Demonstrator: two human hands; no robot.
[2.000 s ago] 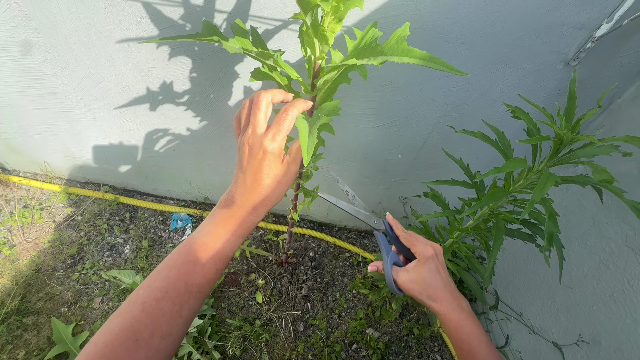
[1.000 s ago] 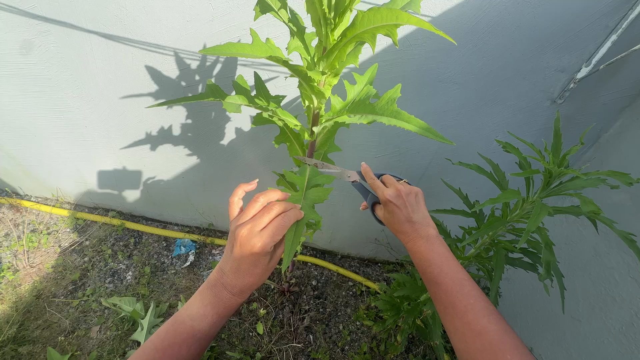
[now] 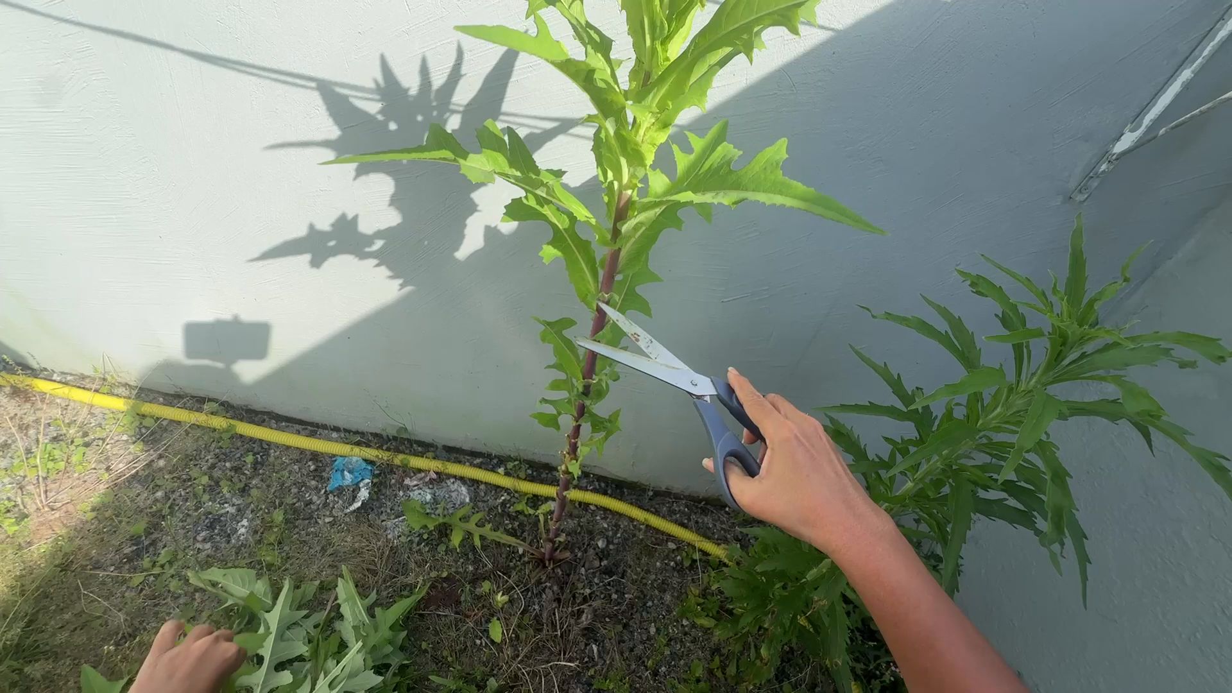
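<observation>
My right hand holds a pair of scissors by its blue-grey handles. The blades are apart, their tips at the purple stem of a tall plant with lobed green leaves. At the lower left edge my left hand, partly cut off by the frame, is low at a heap of lobed green leaves on the ground. Its fingers are curled, and whether they grip a leaf cannot be told.
A yellow corrugated hose runs along the foot of the grey wall, behind the stem. A blue scrap lies near it. Another leafy plant leans at the right, close to my right forearm. A whitish metal bar is at the upper right.
My left hand has left the leaf it was at on the stem and moved down to the lower left. The scissors' blades, at the stem a second ago, have opened wider.
</observation>
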